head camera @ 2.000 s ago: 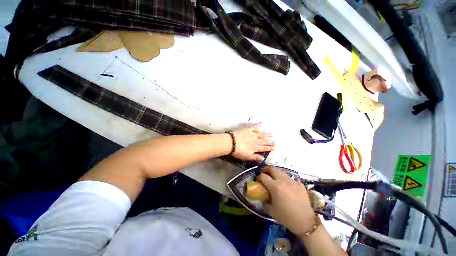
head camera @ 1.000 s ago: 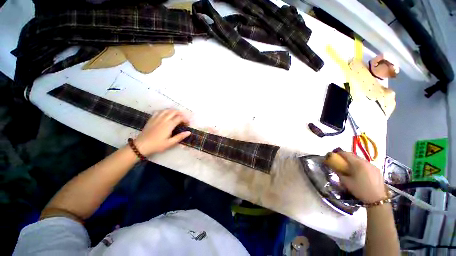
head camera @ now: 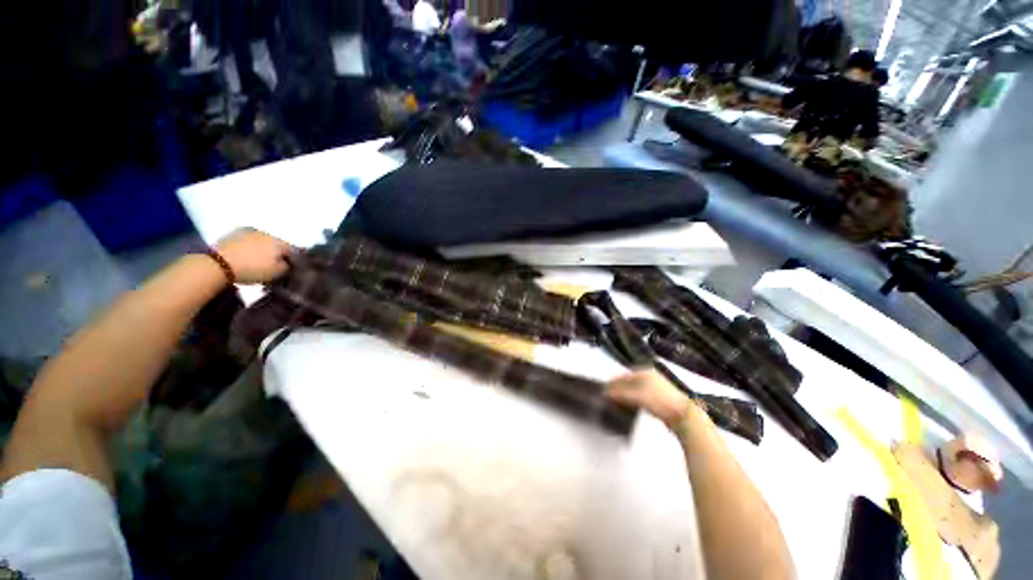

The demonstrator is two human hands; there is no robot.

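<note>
A long dark plaid strip (head camera: 453,349) is stretched between my two hands above the white table (head camera: 351,397), slightly blurred. My left hand (head camera: 256,256) grips its far left end, beside the stack of plaid strips (head camera: 442,290). My right hand (head camera: 648,393) holds its right end, over the middle of the table. The strip passes in front of the stack and partly hides it and the tan card pattern (head camera: 487,339) under it. The iron is out of view.
Separate plaid strips (head camera: 725,351) lie crossed right of the stack. A black padded board (head camera: 532,204) stands behind it. A smartphone (head camera: 872,539) and yellow strip (head camera: 920,510) are at the lower right. A person in black (head camera: 841,109) is at the far back right.
My right hand has let go of the iron and now holds the strip's right end. My left hand has moved to its left end. The strip is lifted off the table. The view has swung up and left.
</note>
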